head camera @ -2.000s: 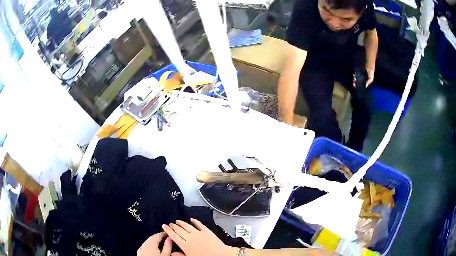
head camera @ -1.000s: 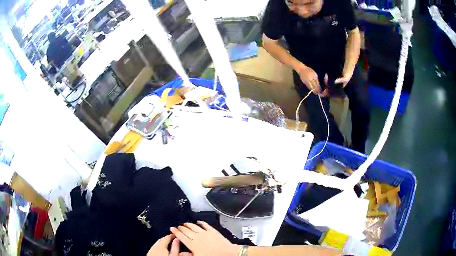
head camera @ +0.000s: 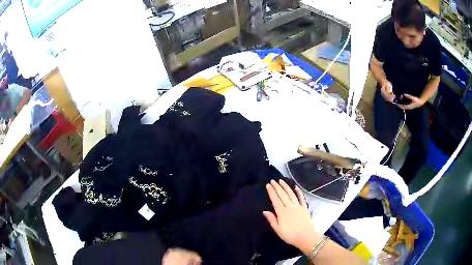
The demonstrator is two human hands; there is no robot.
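The black garment (head camera: 207,150) lies in a large heap across the white table, with pale gold trim (head camera: 101,199) on it and a small white label (head camera: 146,211). My right hand (head camera: 290,212) lies flat on the cloth at the garment's right side, fingers extended, holding nothing. My left hand (head camera: 181,257) is at the bottom edge, partly cut off and blurred; its fingers are unclear. Beside it is a smooth, rounded black shape, apparently the sleeve board (head camera: 121,252). The steam iron (head camera: 321,173) rests on the table beyond my right hand.
A tray of oddments (head camera: 248,75), snips (head camera: 261,90) and yellow-orange strips (head camera: 212,83) lie at the far edge. A blue basket (head camera: 422,222) stands at the right, with the white steam hose (head camera: 391,178) above it. A person (head camera: 409,72) holding a small object stands beyond the table.
The view has swung left, showing more of the garment. My hands, close together before, are now apart, the right one flat on the cloth. The other person's hands hold a thin cord up front.
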